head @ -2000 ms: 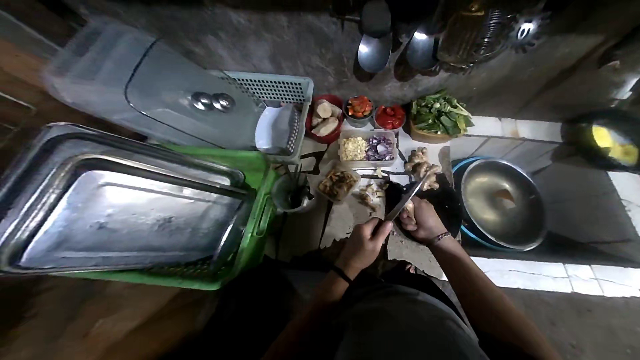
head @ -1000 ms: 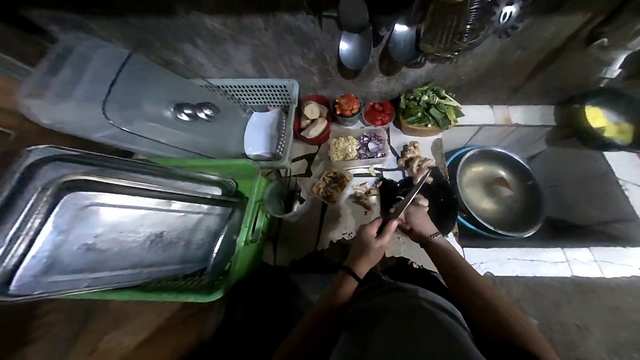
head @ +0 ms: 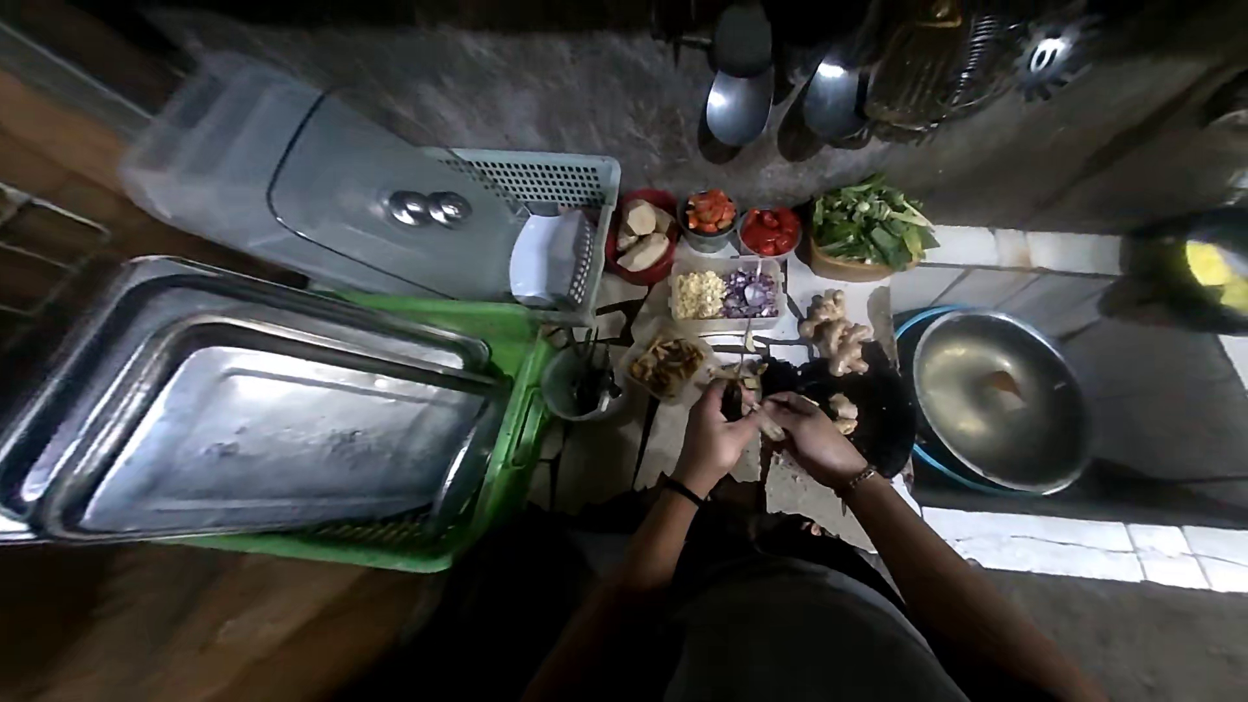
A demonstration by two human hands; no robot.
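Note:
My left hand, with a black band at its wrist, grips the dark handle of a knife; the thin blade seems to point toward the back of the counter. Close beside it, my right hand pinches a small pale piece of ginger between the fingers. A large knobbly ginger root lies just behind my right hand. Smaller ginger pieces rest on a dark round surface to the right. Brownish scraps lie behind my left hand.
Behind are a divided tub of chopped garlic and onion, red bowls, and a basket of greens. A metal basin stands right. Metal trays in a green crate, a cup of utensils and a scraps tub stand left.
The knife blade pointed up and right across my right hand; now it points toward the back, left of that hand. The knife remains in my left hand.

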